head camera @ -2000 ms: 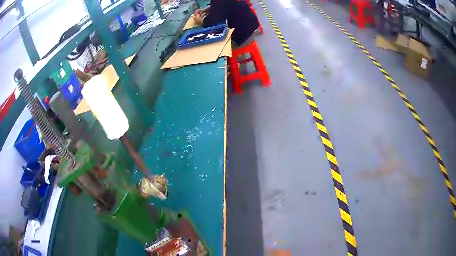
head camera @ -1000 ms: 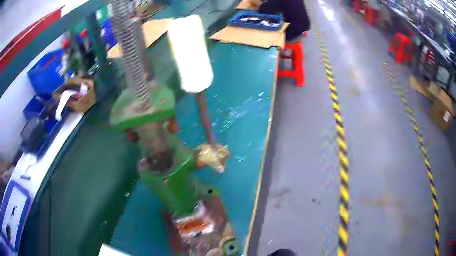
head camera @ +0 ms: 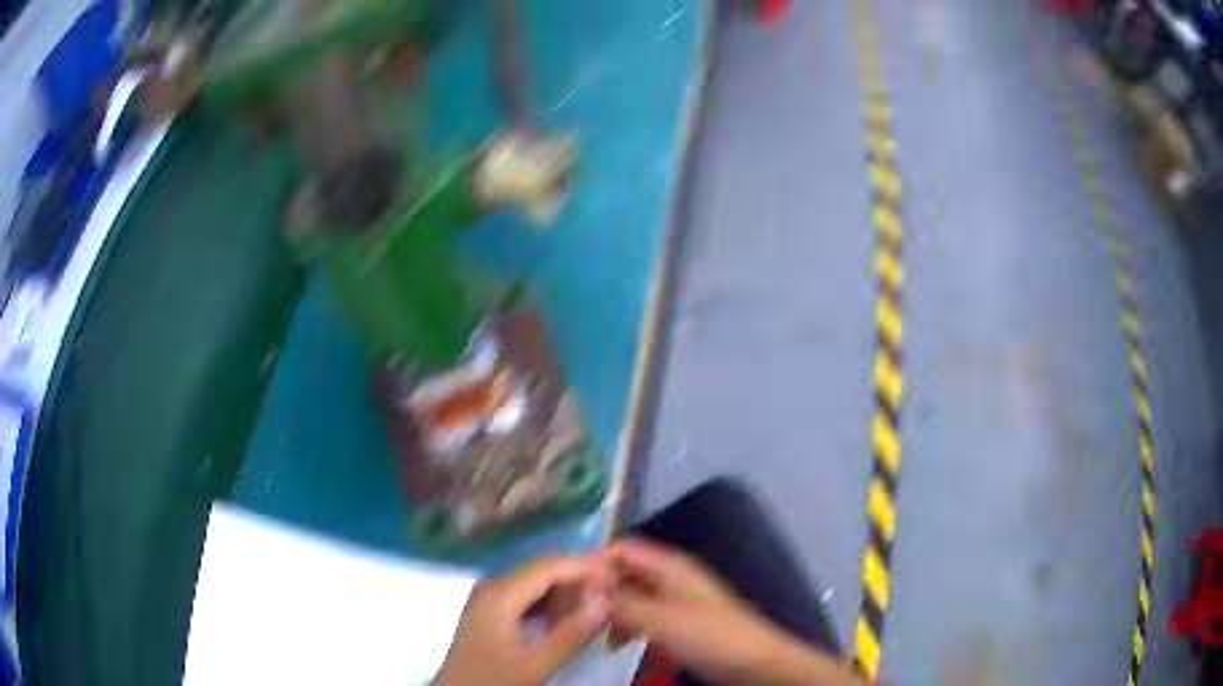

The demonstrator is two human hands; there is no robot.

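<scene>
My left hand (head camera: 530, 627) and my right hand (head camera: 697, 623) are at the bottom, their fingertips together near the bench edge, in front of the press base plate (head camera: 490, 489). The image is blurred and I cannot tell whether a small part is between the fingertips. The green press (head camera: 416, 288) stands at upper left, its top cut off by the frame. The copper-orange and silver fixture (head camera: 463, 406) on the base has nothing visible held in it. The tan wrapped lever joint (head camera: 530, 172) is at the press's right side.
White paper (head camera: 315, 610) covers the near left bench. The teal bench (head camera: 617, 174) lies beside the dark green belt (head camera: 148, 362). Blue trays (head camera: 74, 60) are blurred at upper left. My dark-clothed leg (head camera: 738, 529) is right of the bench edge. Yellow-black floor tape (head camera: 887, 335) runs along the aisle.
The view has tilted down, so the press sits higher in the picture and the white lever grip has left it. Both hands have come into view at the bottom, and more white paper shows.
</scene>
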